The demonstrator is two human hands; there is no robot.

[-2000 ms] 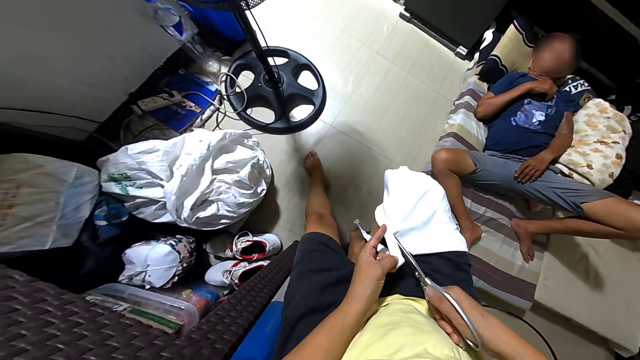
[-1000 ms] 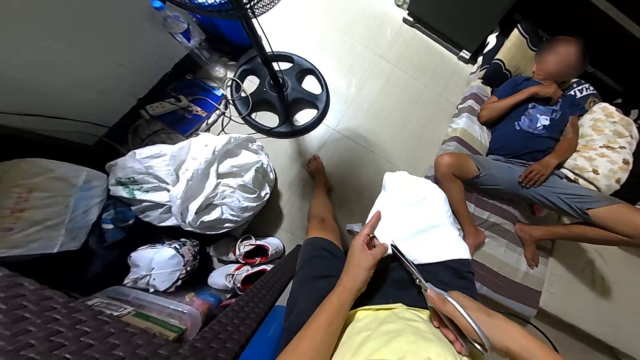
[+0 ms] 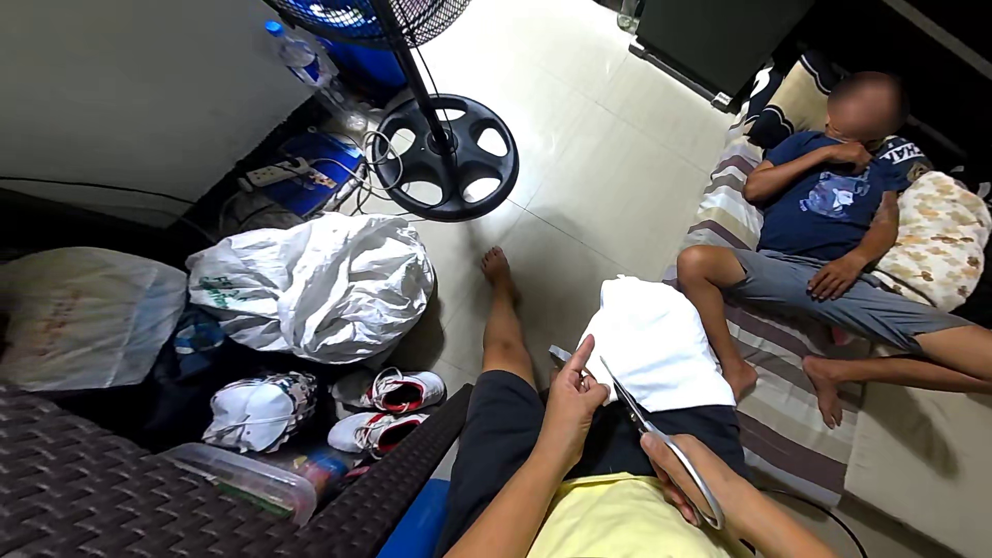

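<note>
A white cloth (image 3: 655, 341) lies draped over my knee and thigh. My right hand (image 3: 682, 477) grips the handles of a pair of metal scissors (image 3: 632, 403), whose blades point up and left over the near left part of the cloth. Just left of the blades is my left hand (image 3: 575, 391), index finger extended and the other fingers curled; whether it pinches something small I cannot tell. A small grey object (image 3: 558, 354) shows beside that hand, partly hidden by it.
A person (image 3: 833, 194) reclines on a striped mattress (image 3: 790, 434) at the right. A fan base (image 3: 444, 157) stands on the tiled floor ahead. At the left are a white sack (image 3: 318, 287), sneakers (image 3: 403, 391), a clear plastic box (image 3: 248, 473) and a woven armrest (image 3: 93, 496).
The scissors' blades have drawn closer together since two seconds ago. My left hand stays close to them, its index finger still raised.
</note>
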